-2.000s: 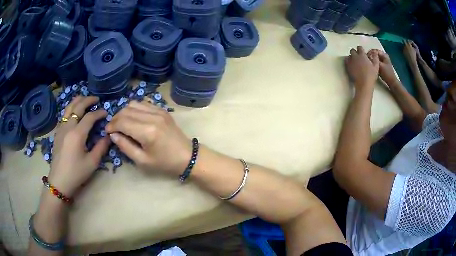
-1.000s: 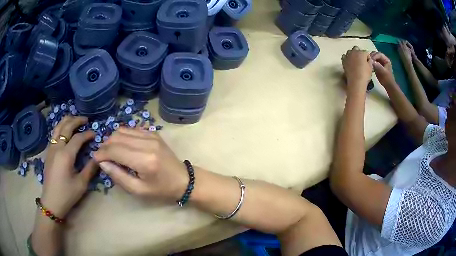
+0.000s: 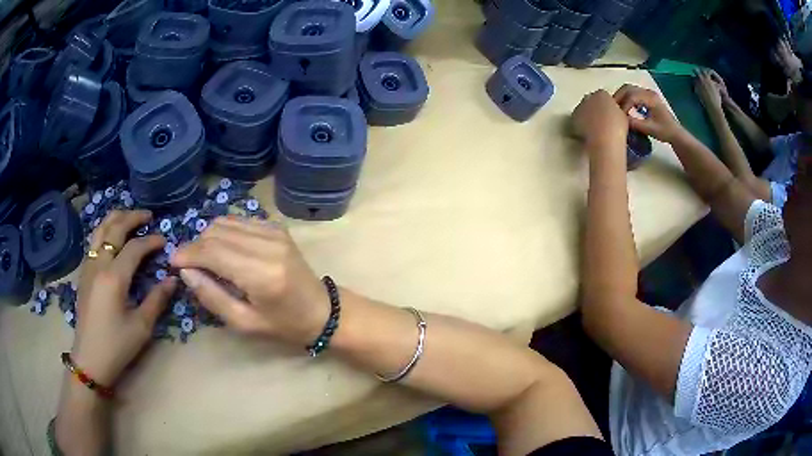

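Observation:
Small dark lever pieces (image 3: 184,308) with pale round discs lie in a loose heap at the left. My left hand (image 3: 116,289) curves over the heap, thumb and fingers apart around a dark shape that I cannot make out clearly. My right hand (image 3: 245,276) is beside it, its thumb and fingertips close together near that shape and a pale disc; whether they pinch a piece is hidden. Dark grey housings (image 3: 320,151) stand in short stacks just behind the heap. Two housings (image 3: 49,233) stand on edge left of my left hand.
Brown paper (image 3: 445,214) covers the bench. One housing (image 3: 521,87) stands alone at the back right, before more stacked housings (image 3: 561,31). A person in a white mesh top (image 3: 748,329) works on a dark part at the right. A blue stool (image 3: 458,432) shows below.
The view has shifted, so the housings appear lower and further left than at first. Both hands stay together at the heap. The coworker's hands have drawn closer over a dark part.

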